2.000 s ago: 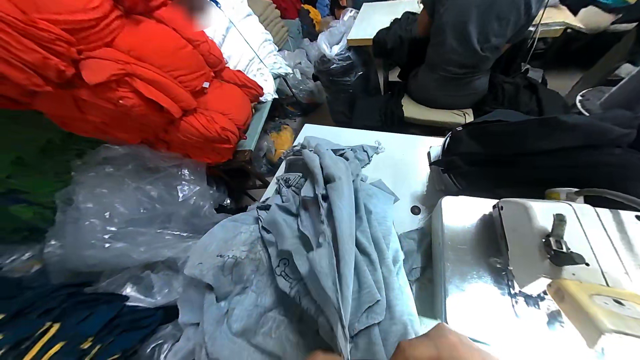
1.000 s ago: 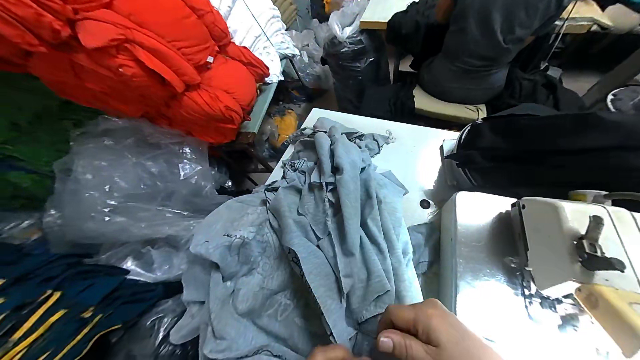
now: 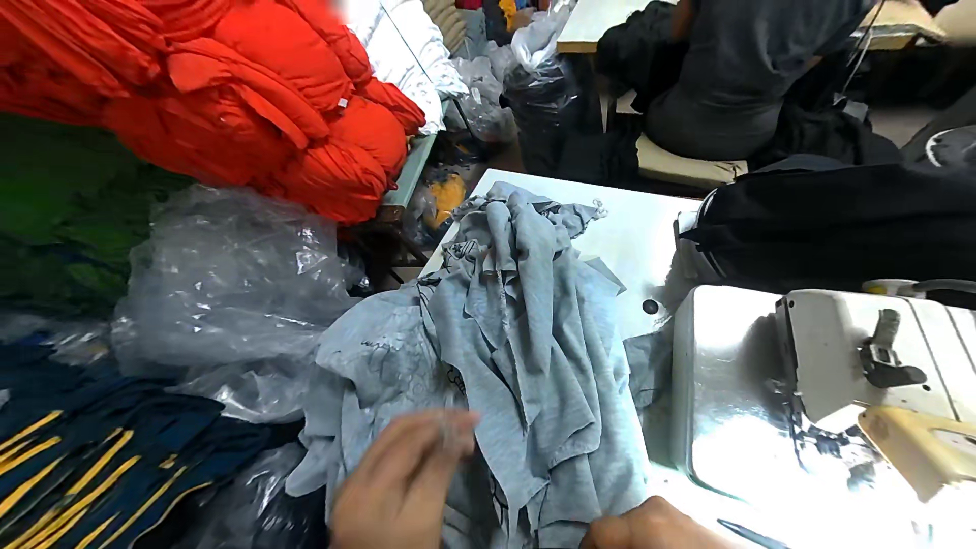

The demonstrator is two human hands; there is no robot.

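Observation:
A heap of light grey knit fabric pieces [image 3: 534,335], some with dark printed figures, lies over the white table [image 3: 633,229] and hangs past its left edge. Above the lower left of the heap is my left hand [image 3: 412,473], blurred, with thumb and fingertips close together; whether it pinches anything cannot be told. At the bottom edge my right hand [image 3: 648,526] touches the lower right part of the fabric, its fingertips cut off by the frame. To the right of the cloth stands a white industrial sewing machine [image 3: 877,366] with a shiny metal bed.
Red padded garments [image 3: 267,99] are piled at the upper left, above a clear plastic bag [image 3: 229,274]. Navy cloth with yellow stripes [image 3: 99,457] lies lower left. A black bag [image 3: 831,221] rests behind the machine. Across the table a person [image 3: 724,76] sits on a stool [image 3: 686,160].
My left hand has come up from the bottom edge and is over the grey fabric. My right hand, further into view one second ago, is lower at the bottom edge.

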